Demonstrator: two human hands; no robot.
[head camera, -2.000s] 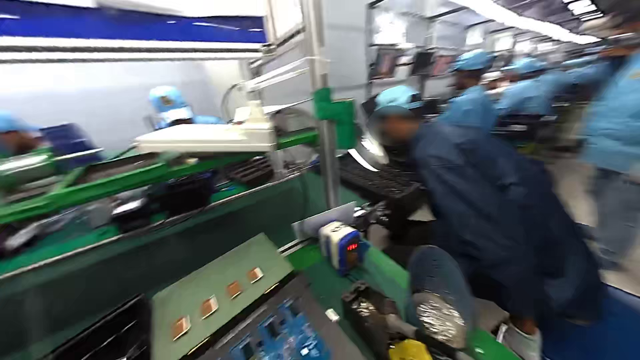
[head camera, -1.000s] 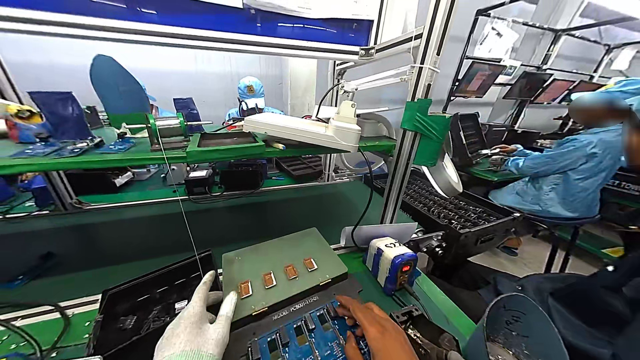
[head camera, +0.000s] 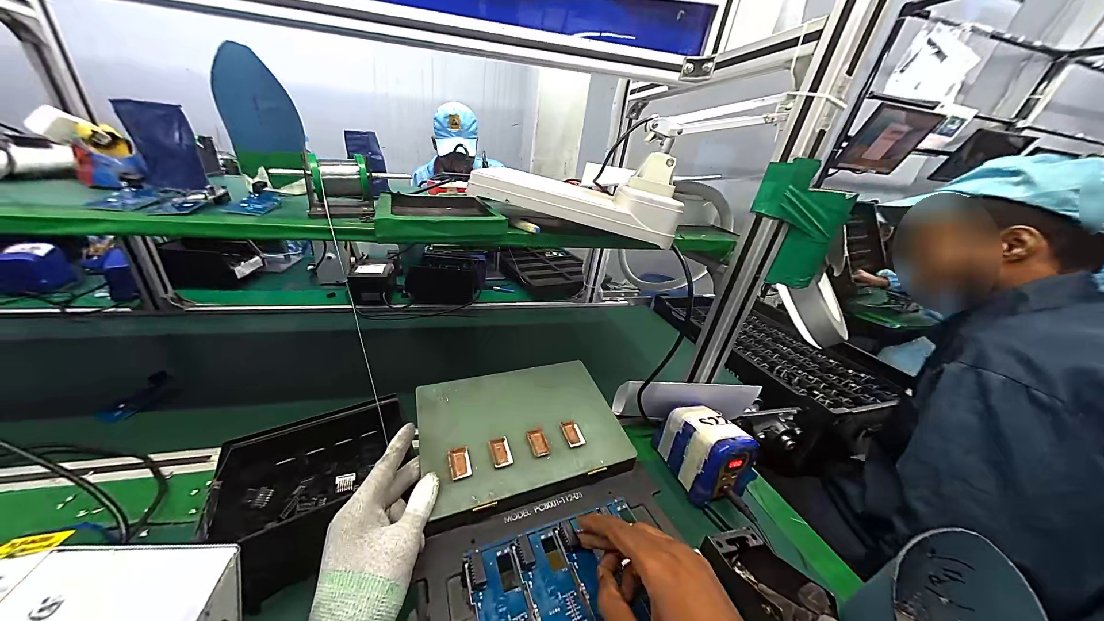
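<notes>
My left hand (head camera: 377, 526), in a knitted glove, rests by the left edge of a green fixture lid (head camera: 517, 397) that has several small copper-coloured inserts. Its thumb and fingers are apart and nothing shows in it. My bare right hand (head camera: 647, 561) lies over the right part of blue circuit boards (head camera: 504, 573) in a black fixture base (head camera: 444, 561). Its fingertips touch near a black connector; whether they grip anything is hidden. A thin strand of solder wire (head camera: 362, 336) runs down from a spool (head camera: 341, 179) on the shelf to behind my left hand.
A black bin (head camera: 285, 466) with small connectors stands left, a white box (head camera: 129, 578) nearer. Right are a blue soldering station (head camera: 707, 453) with a lit display and a tray of black parts (head camera: 802, 362). A lamp (head camera: 569, 203) overhangs the shelf. A person (head camera: 1009, 388) is at right, another (head camera: 454, 142) behind.
The view has swung left and down since the oldest frame, where my hands do not show. Over the last second, the person in dark blue at right has come further into view.
</notes>
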